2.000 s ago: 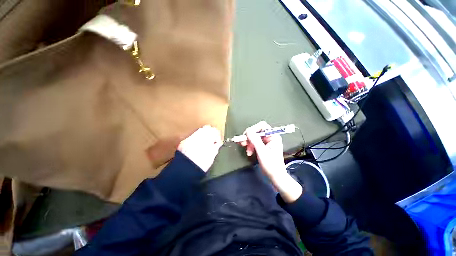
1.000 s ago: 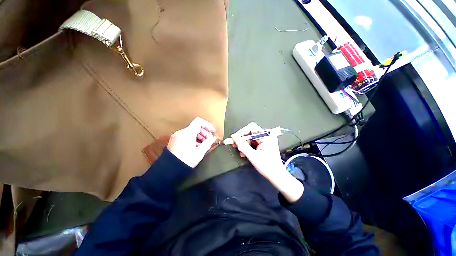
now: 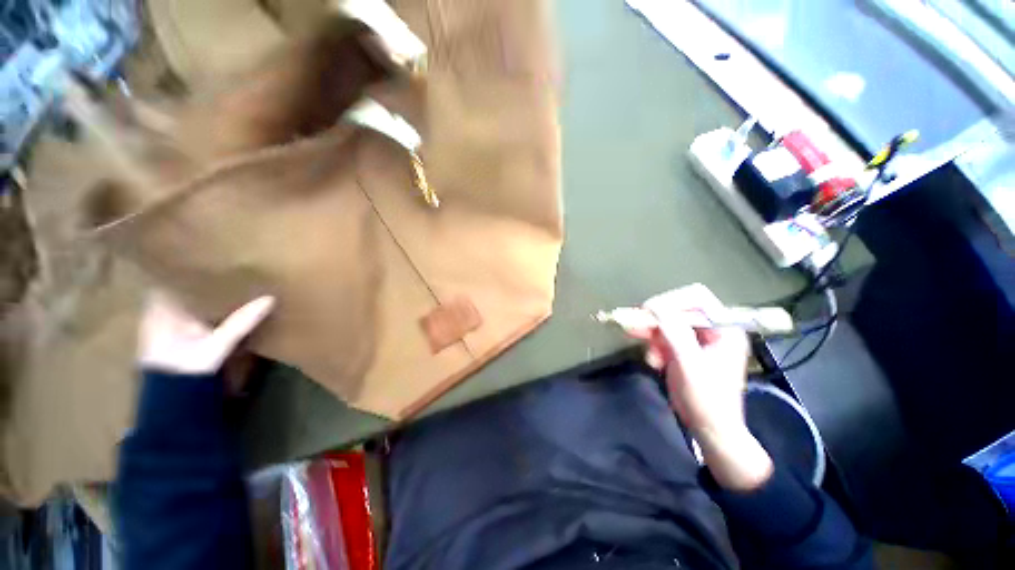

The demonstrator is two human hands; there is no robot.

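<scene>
A tan tote bag [image 3: 301, 256] lies on the dark green table, with a small red-brown leather patch [image 3: 451, 324] near its lower right corner. A cream webbing tab [image 3: 384, 123] with a gold snap hook [image 3: 424, 180] lies at its mouth. My left hand [image 3: 200, 334] is blurred at the bag's lower left, thumb spread from the fingers; whether it grips fabric cannot be told. My right hand [image 3: 696, 345] holds the pale pen-like thread burner [image 3: 740, 320] over the table, right of the bag, its tip pointing left and apart from the fabric.
A white power strip [image 3: 746, 206] with a black adapter [image 3: 776, 182] and a red item [image 3: 818, 167] lies at right, with cables. A round bin rim [image 3: 818, 429] shows below. More blurred tan fabric lies at far left. A red and clear package [image 3: 334, 512] is below the table edge.
My left hand has left the bag's corner and moved far left. My right hand has moved right with the pen, away from the bag. The patch and bottom edge are now uncovered.
</scene>
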